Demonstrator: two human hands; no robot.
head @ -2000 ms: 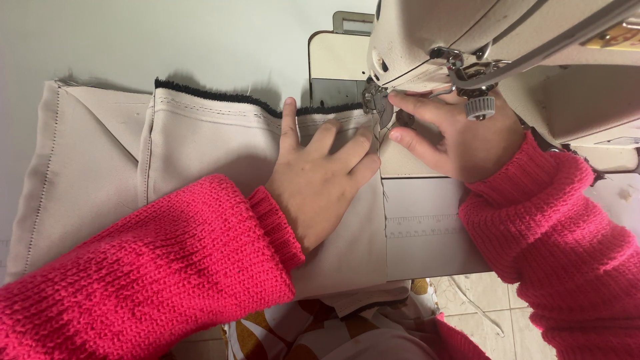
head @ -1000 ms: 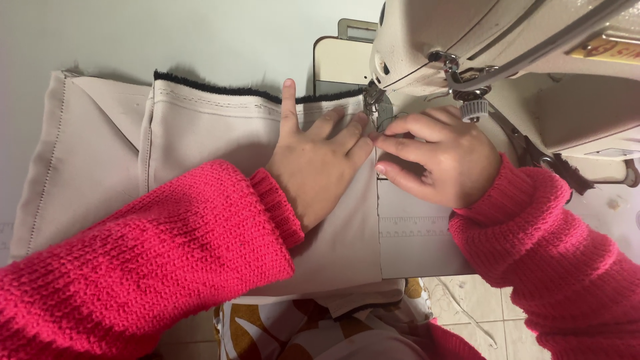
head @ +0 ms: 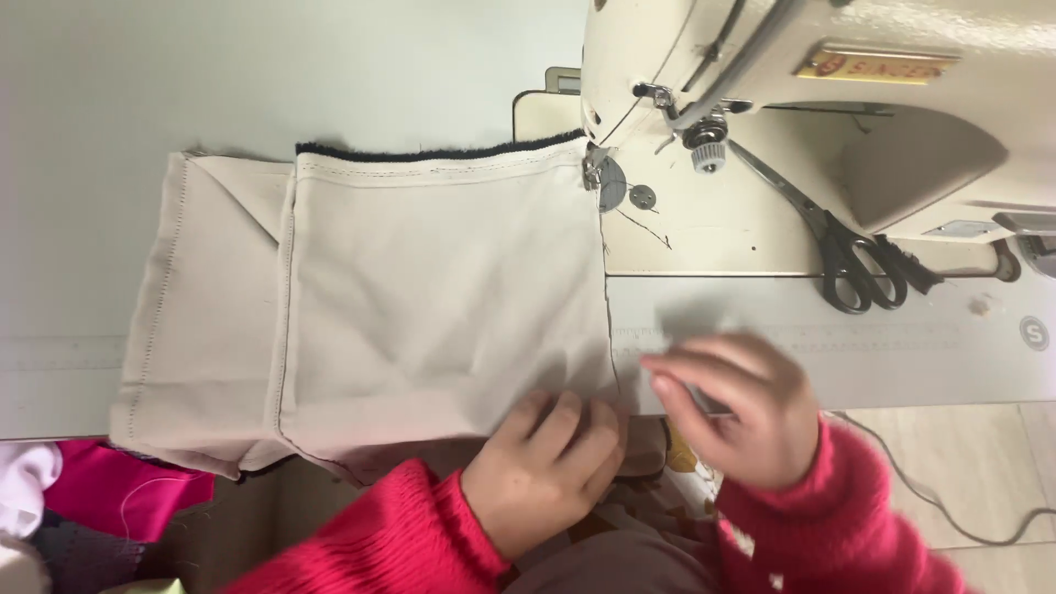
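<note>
A beige fabric piece [head: 445, 272] with a dark frayed top edge lies on the table, its upper right corner at the presser foot [head: 591, 167] of the sewing machine [head: 784, 165]. My left hand [head: 549, 470] rests on the fabric's lower right part at the table's front edge, fingers bent; whether they pinch the cloth cannot be told. Just right of the fabric's right edge, my right hand [head: 742, 404] hovers over the table, slightly blurred, with thumb and forefinger near each other and nothing visible between them.
Black-handled scissors [head: 858, 256] lie on the machine bed, blades pointing up-left. Loose thread [head: 648, 228] is beside the presser foot. A printed ruler scale [head: 792, 338] runs along the table. Pink cloth [head: 124, 491] and other fabrics are below the table's left side; a cable [head: 932, 499] lies on the floor.
Both hands have come away from the presser foot towards the table's front edge. My left hand has moved down the fabric; my right hand has left its edge. The view has shifted.
</note>
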